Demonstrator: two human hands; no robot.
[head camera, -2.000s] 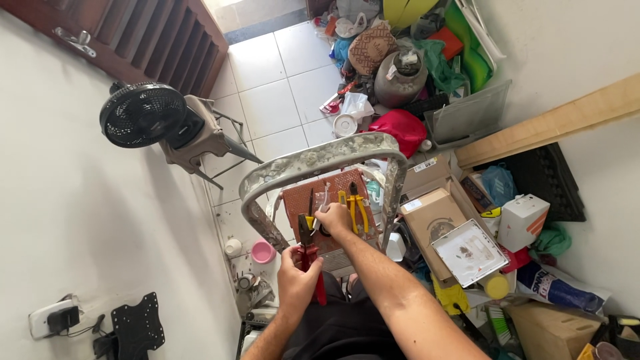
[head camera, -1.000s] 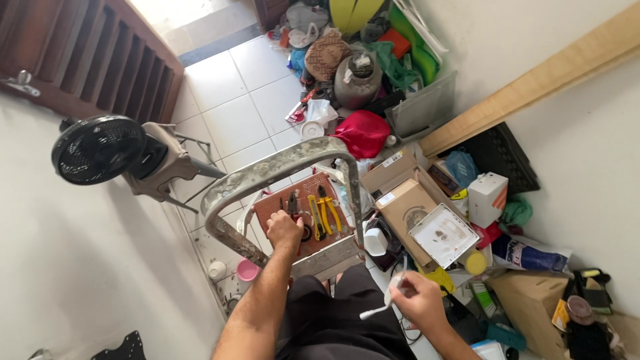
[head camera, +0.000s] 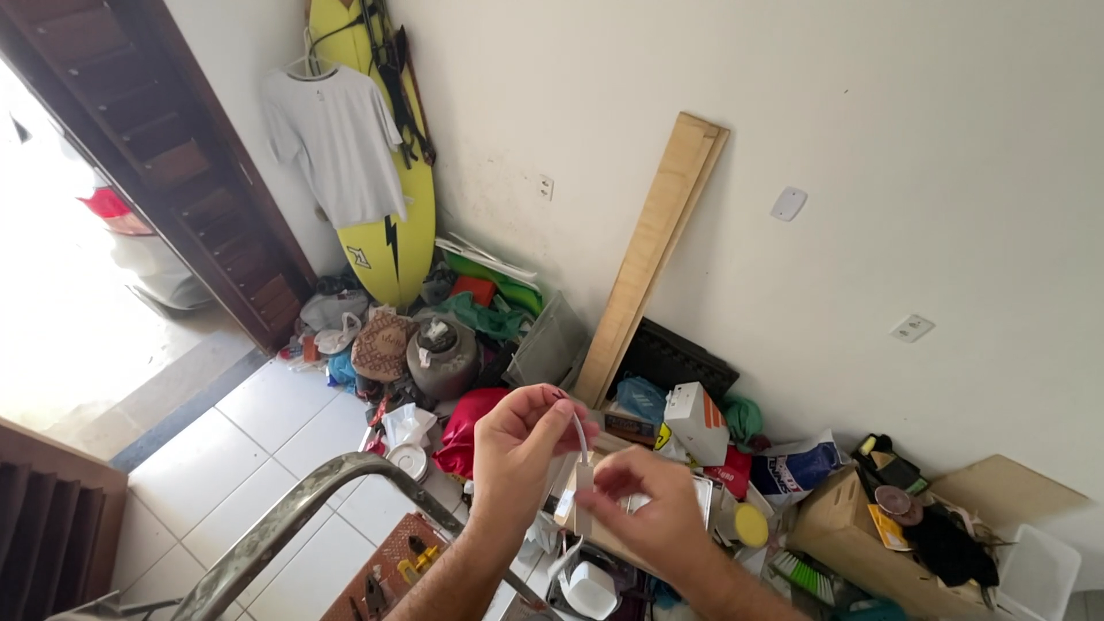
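Observation:
Both hands are raised in front of me, above the ladder's right side. My left hand (head camera: 528, 461) pinches the upper end of a white cable (head camera: 580, 435) between thumb and fingertips. The cable runs down into a small white rectangular piece (head camera: 584, 500), which hangs upright between the hands. My right hand (head camera: 647, 500) holds this piece at its right side with thumb and curled fingers. Below and to the left, pliers (head camera: 374, 595) and yellow-handled tools (head camera: 420, 565) lie on the perforated reddish-brown ladder tray (head camera: 392, 539).
The ladder's curved metal rail (head camera: 297, 509) crosses the lower left. Beyond it, a gas cylinder (head camera: 442, 358), bags and boxes crowd the wall. Wooden boards (head camera: 651, 259) lean there, near a yellow surfboard (head camera: 388, 250). A cardboard box (head camera: 832, 526) stands at the lower right.
My left hand has left the tools on the tray and risen to the cable, which my right hand held low one second ago. The view has swung up and to the right.

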